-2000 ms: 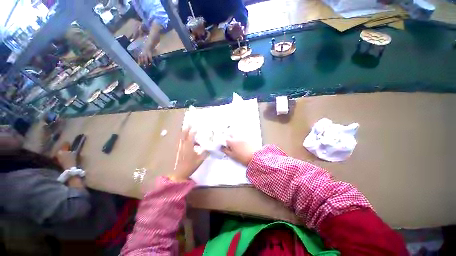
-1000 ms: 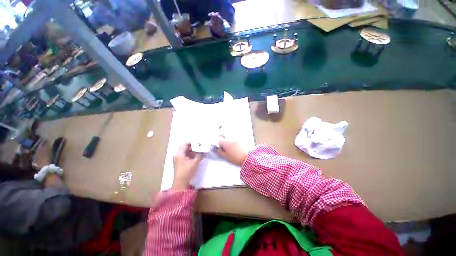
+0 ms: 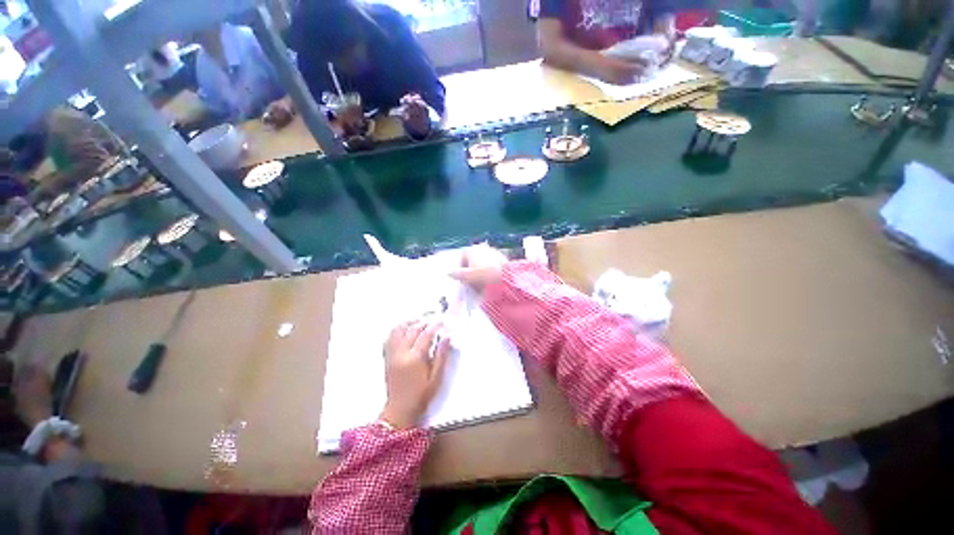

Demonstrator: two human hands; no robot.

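A stack of white paper sheets lies on the brown table in front of me. A raised fold of white paper with a small dark spot shows over it; what is inside is hidden by glare. My left hand lies palm down on the paper with fingers slightly bent; whether it grips anything is unclear. My right hand is blurred at the paper's far edge, its fingertips closed on the white paper. A crumpled white paper wad sits right of my right sleeve.
Small white block beyond the stack; dark-handled tool and white dot left. Green conveyor belt carries legged metal stands. White sheets lie far right. Other workers sit across the belt and at far left.
My right hand has moved away from my left, up to the paper's far edge. My left hand now lies flatter on the paper. The view has shifted, showing more across the belt and right.
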